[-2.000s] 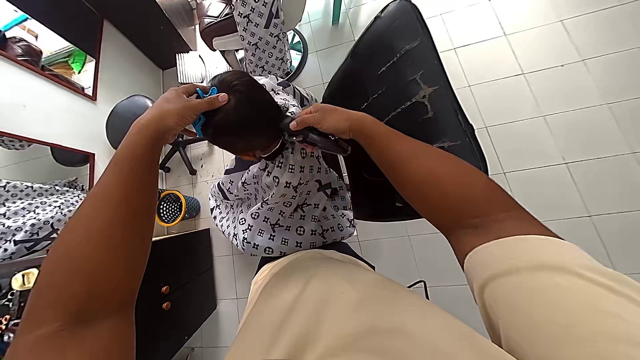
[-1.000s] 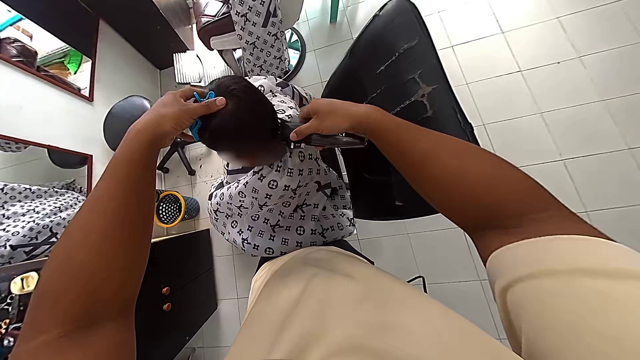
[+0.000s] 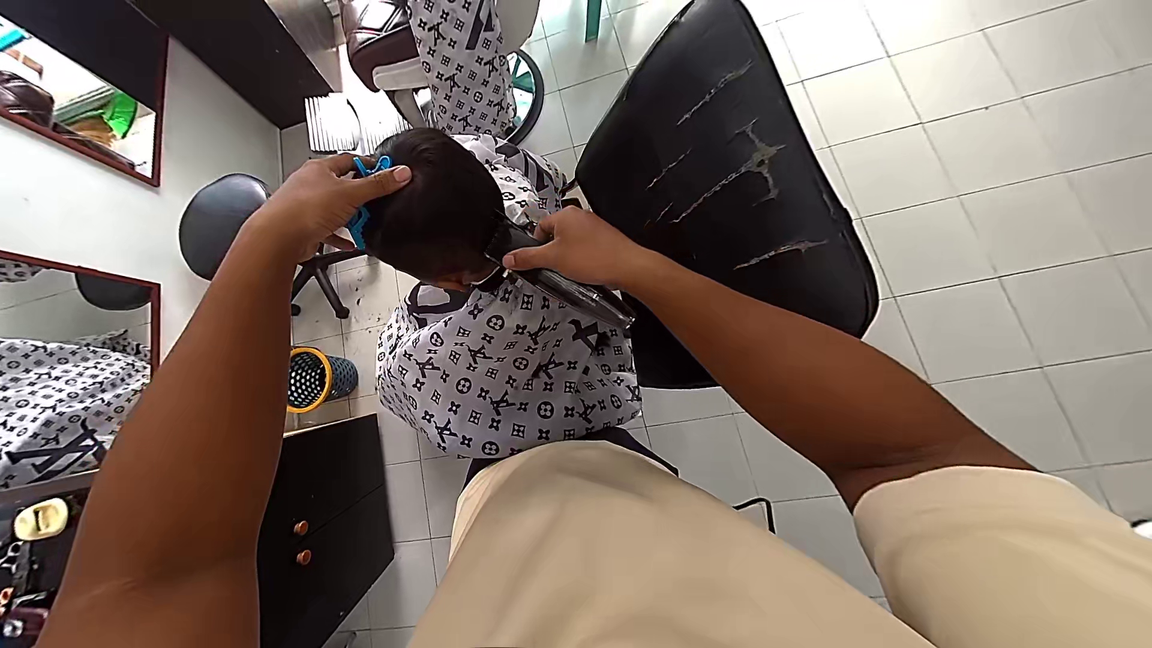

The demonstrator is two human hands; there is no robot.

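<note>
A seated person's dark-haired head (image 3: 436, 198) is in front of me, above a white patterned barber cape (image 3: 513, 369) that covers the body. My right hand (image 3: 576, 247) holds a dark hair clipper (image 3: 576, 292), its head end at the hair low on the right side. With my left hand (image 3: 328, 198) I grip a blue comb (image 3: 359, 225) against the left side of the head, the thumb resting on the hair. The comb is partly hidden by my fingers.
A torn black chair back (image 3: 729, 180) stands close at the right. Left are a black stool (image 3: 220, 220), a blue basket with a yellow rim (image 3: 310, 380), a black drawer cabinet (image 3: 328, 522) and wall mirrors (image 3: 72, 360). Another caped figure (image 3: 463, 63) is at the top.
The seated person's head has shifted its tilt slightly. My right hand and the clipper have moved a little and sit at a steeper slant than one second ago; my left hand stays by the head.
</note>
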